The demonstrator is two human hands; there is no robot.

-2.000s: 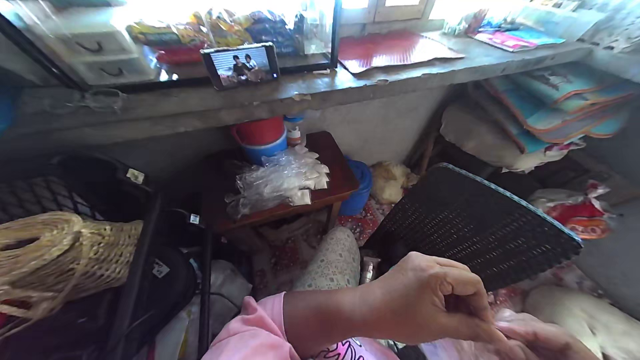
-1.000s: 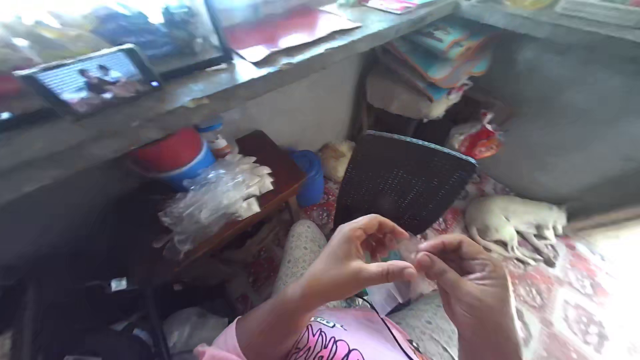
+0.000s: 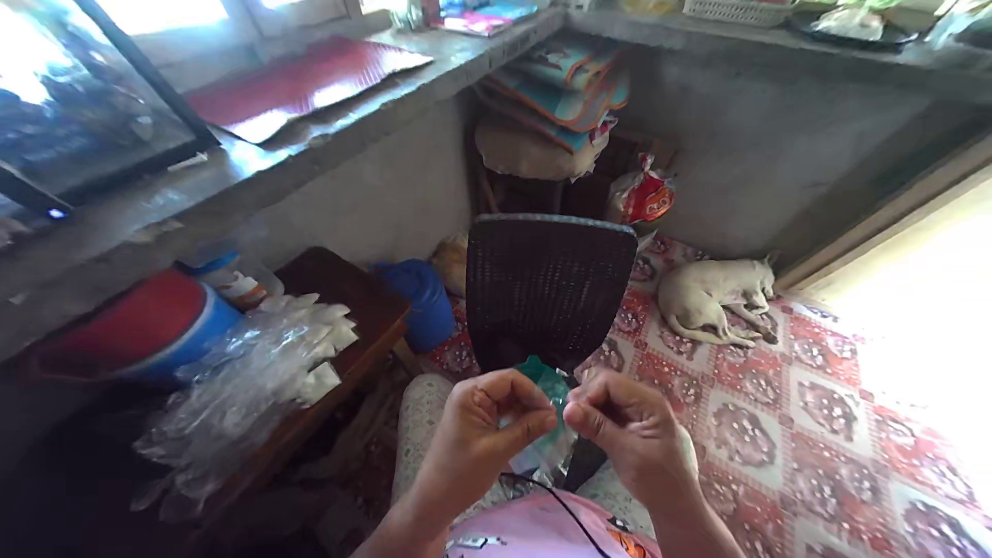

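My left hand (image 3: 496, 422) and my right hand (image 3: 620, 418) are raised over my lap, thumb and forefinger of each pinched together, fingertips close to one another. Something thin and clear may be between the fingertips, but it is too small to make out. Just behind and below them lie clear plastic and a green piece (image 3: 546, 380), in front of the black woven chair back (image 3: 550, 291). To the left, a pile of clear plastic bags with whitish ends (image 3: 248, 372) rests on a small dark wooden table (image 3: 329, 271).
A red and blue tub (image 3: 147, 325) and a capped container (image 3: 240, 287) stand by the bags. A blue bucket (image 3: 422, 302) is beside the table. A pale dog (image 3: 717, 298) lies on the patterned floor (image 3: 744, 434). A concrete ledge (image 3: 310, 159) runs above, holding a red mat (image 3: 310, 77).
The view has swung right. Two seconds ago my hands were together at the lower right; one second ago the left fingers were spread wider, and now they are curled in a pinch.
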